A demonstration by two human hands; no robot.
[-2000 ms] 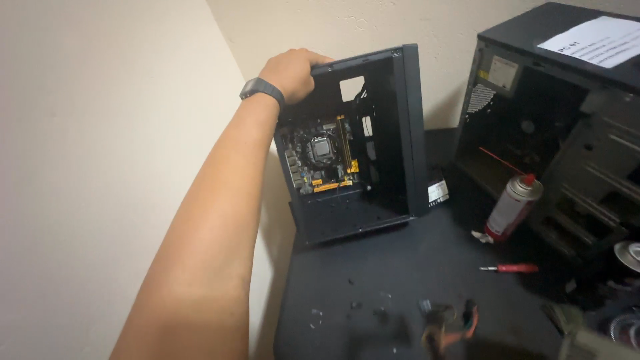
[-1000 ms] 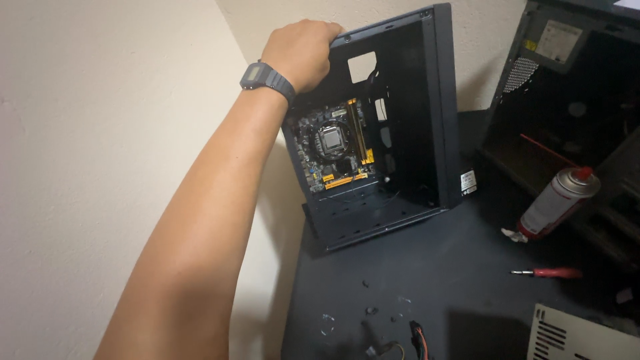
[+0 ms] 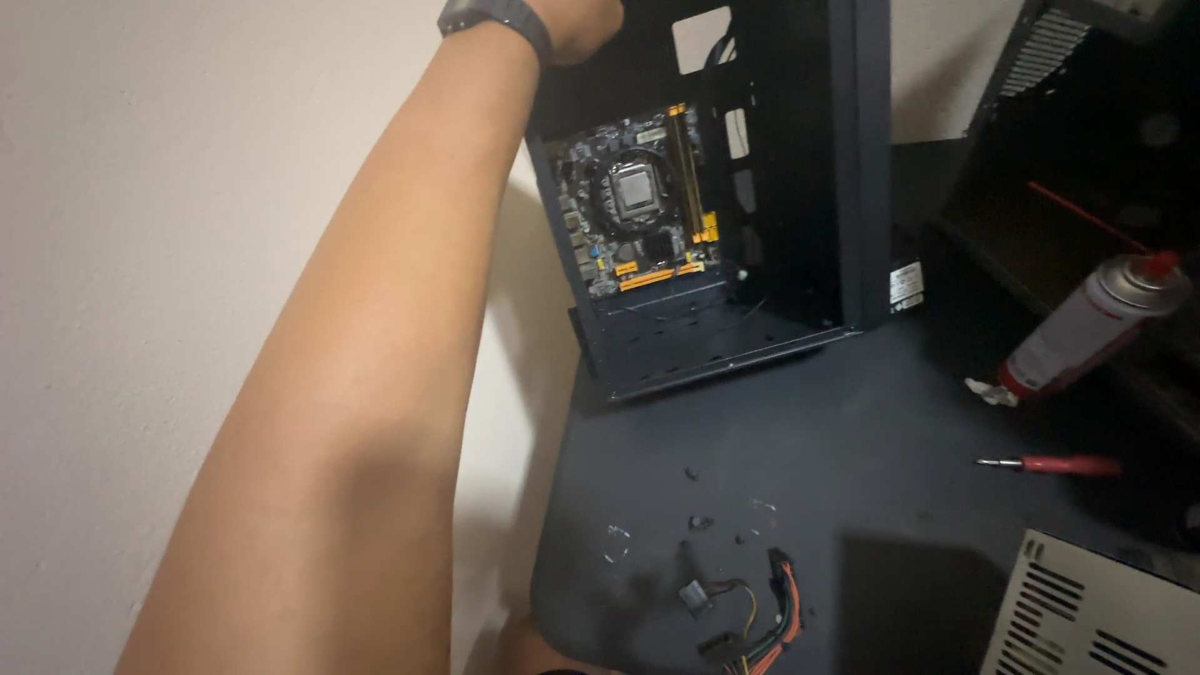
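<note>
My left hand point(image 3: 583, 28), with a dark watch on the wrist, is at the upper left side of an open black computer case point(image 3: 867, 169), partly cut off by the top of the view. Earlier frames show it gripping the case's top edge. The case stands at the back of the dark table, a little tilted. Inside it sits a motherboard point(image 3: 647, 197) with a processor in the socket and yellow-orange slots. My right hand is not in view.
At right are a second open computer case point(image 3: 1050, 56), a spray can point(image 3: 1078, 328) and a red-handled screwdriver point(image 3: 1069, 465). Cables with connectors point(image 3: 787, 609) and small dark bits lie in front. A vented beige metal panel point(image 3: 1106, 609) is at lower right; a wall rises at left.
The vented beige panel, seen only at the lower right edge one second ago, remains there. The view has moved closer and lower, cutting off the case's top. My left hand stays at the case.
</note>
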